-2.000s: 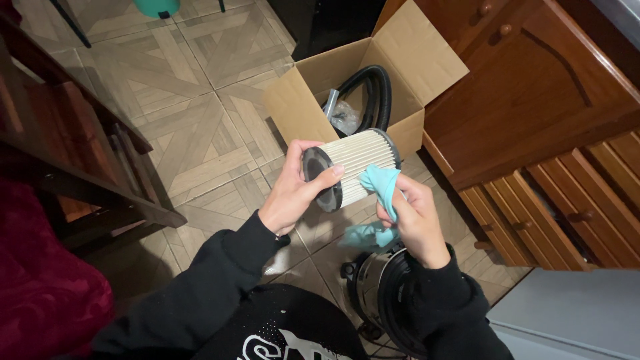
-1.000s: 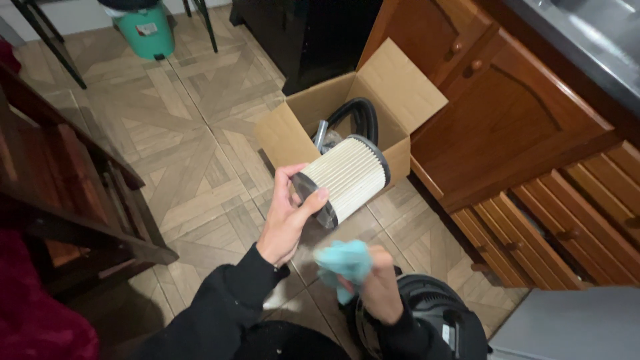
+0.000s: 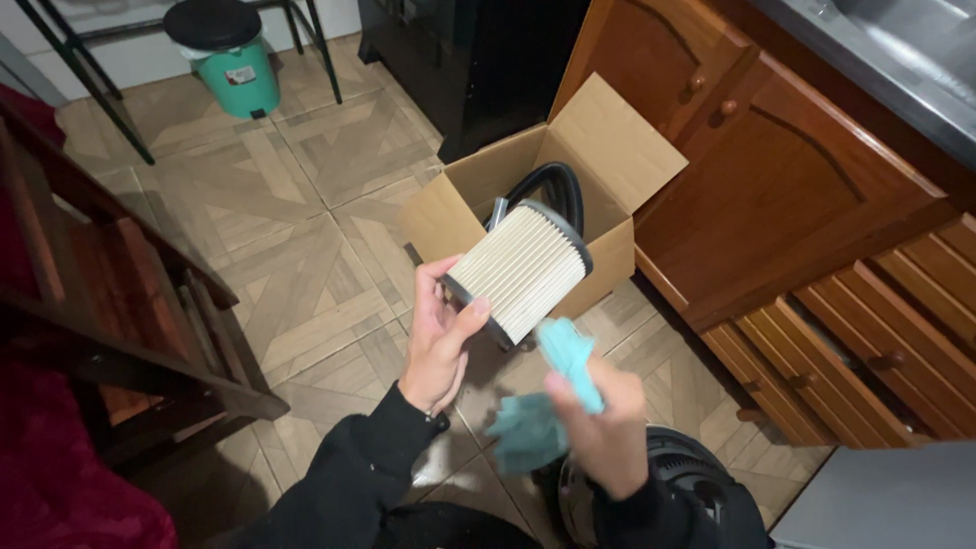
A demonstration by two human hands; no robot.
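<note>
My left hand (image 3: 442,335) grips a pleated cartridge filter (image 3: 522,267) by its dark lower-left rim, thumb on top. The filter has cream pleats and dark end rings and is held tilted. My right hand (image 3: 606,423), blurred, is closed on a light blue cloth (image 3: 568,358), whose top is just beside the filter's lower right; whether they touch I cannot tell. Part of the cloth hangs down to the left. Beyond the filter, an open cardboard box (image 3: 618,252) on the floor holds a coiled black hose (image 3: 568,194) and a metal tube (image 3: 498,213).
A canister vacuum cleaner (image 3: 686,473) stands at the lower right, partly behind my right arm. Wooden cabinets (image 3: 793,183) with drawers and a steel sink (image 3: 900,53) line the right. A dark wooden chair (image 3: 152,305) is at left; a green bin (image 3: 240,80) stands at the back.
Two seconds ago the cloth was against the filter's pleats; one second ago it was below the filter. It has since come up closer to the filter's edge. The left hand has kept its grip.
</note>
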